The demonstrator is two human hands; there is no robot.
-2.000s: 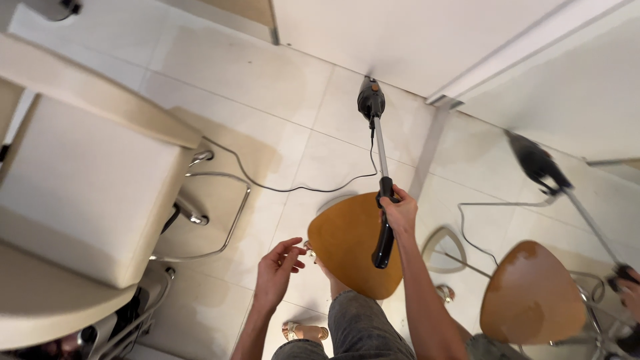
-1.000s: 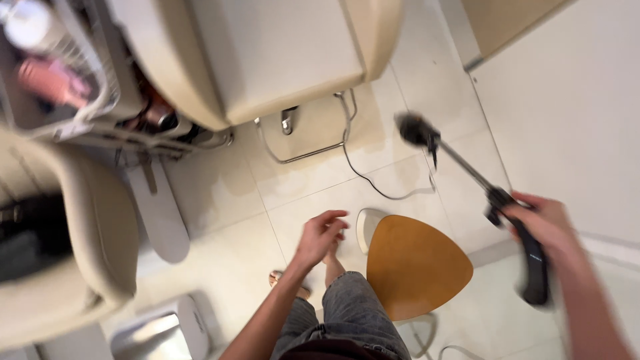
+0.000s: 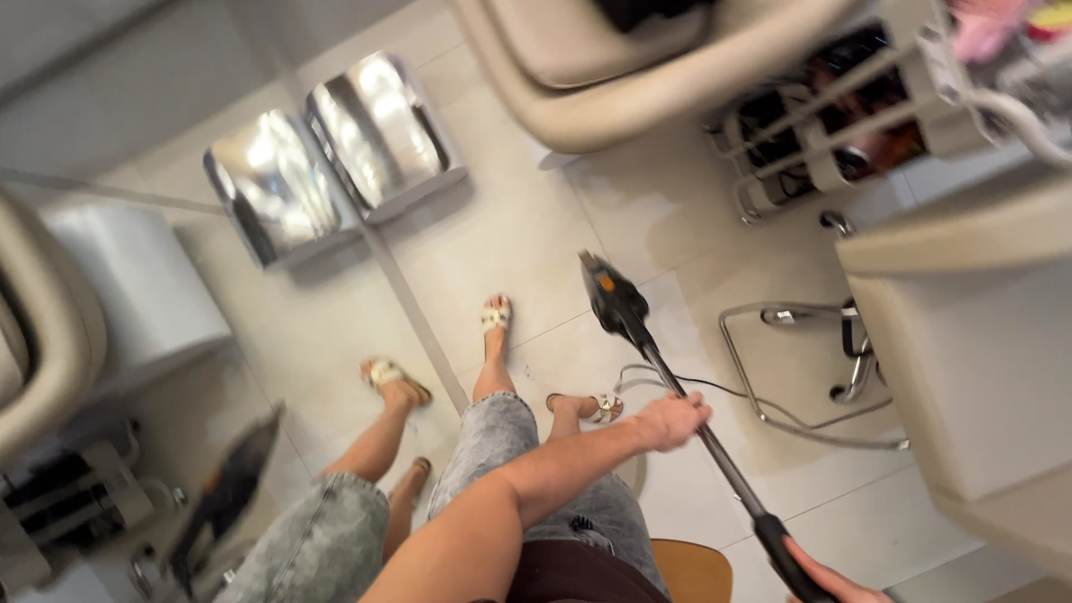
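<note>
A corded stick vacuum cleaner [image 3: 615,300], black with an orange button and a metal tube, lies diagonally across the view. My left hand [image 3: 672,420] is closed around its metal tube, about midway. My right hand [image 3: 829,579], partly cut off at the bottom edge, is at the black handle [image 3: 783,553]. The black head of the vacuum is above the tiled floor [image 3: 620,209], though whether it touches the floor is unclear. A thin cord [image 3: 729,386] runs rightward behind the tube.
Beige salon chairs [image 3: 636,113] stand above and at right, near a metal footrest [image 3: 727,335]. A shiny metal footrest box [image 3: 381,138] sits on the floor beside a mirror, which reflects it. A trolley [image 3: 913,100] holds various items. A brown wooden seat [image 3: 699,574] is near my legs.
My left hand was off the vacuum in both earlier frames and now holds its tube. The view has turned strongly toward the mirror and metal footrest box.
</note>
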